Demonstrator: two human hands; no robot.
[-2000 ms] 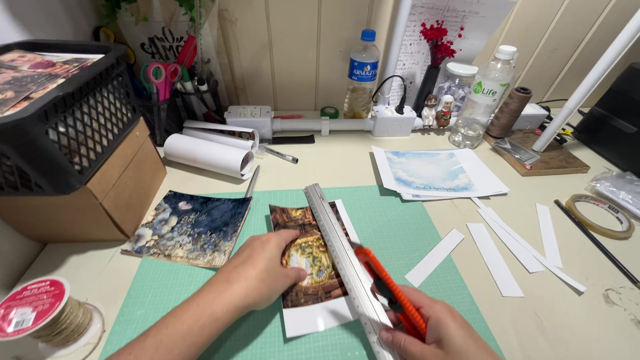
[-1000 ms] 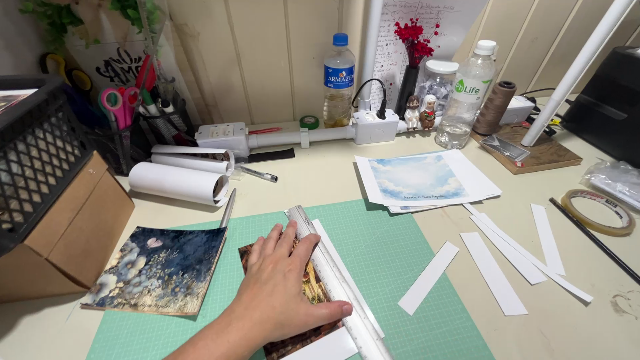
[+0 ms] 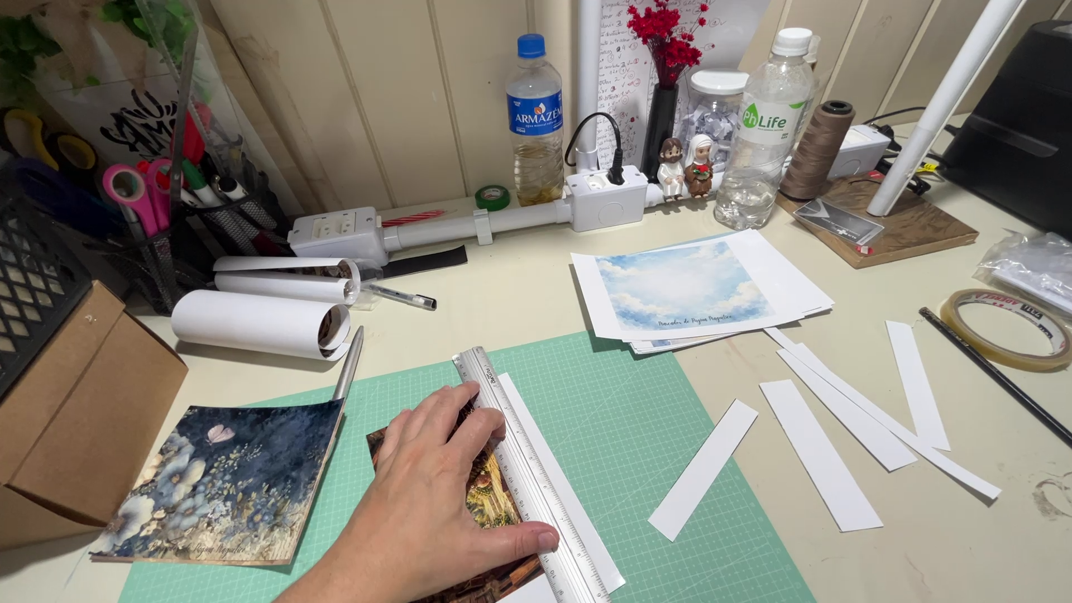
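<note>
My left hand presses with spread fingers on a metal ruler and on the printed picture under it. The ruler lies along the picture's right side, with a white paper margin showing beyond it. Both rest on a green cutting mat. My right hand is out of view, and so is the orange cutter. Left of my left hand lies a dark floral print, partly on the mat, with a silver pen-like tool at its upper corner.
White paper strips lie at the right, near a tape roll and a black stick. Cloud prints sit behind the mat. Rolled papers, a cardboard box, a power strip and bottles stand around.
My right hand, seen two seconds ago with the orange cutter, has left the view. My left hand has moved from the picture onto the ruler's edge.
</note>
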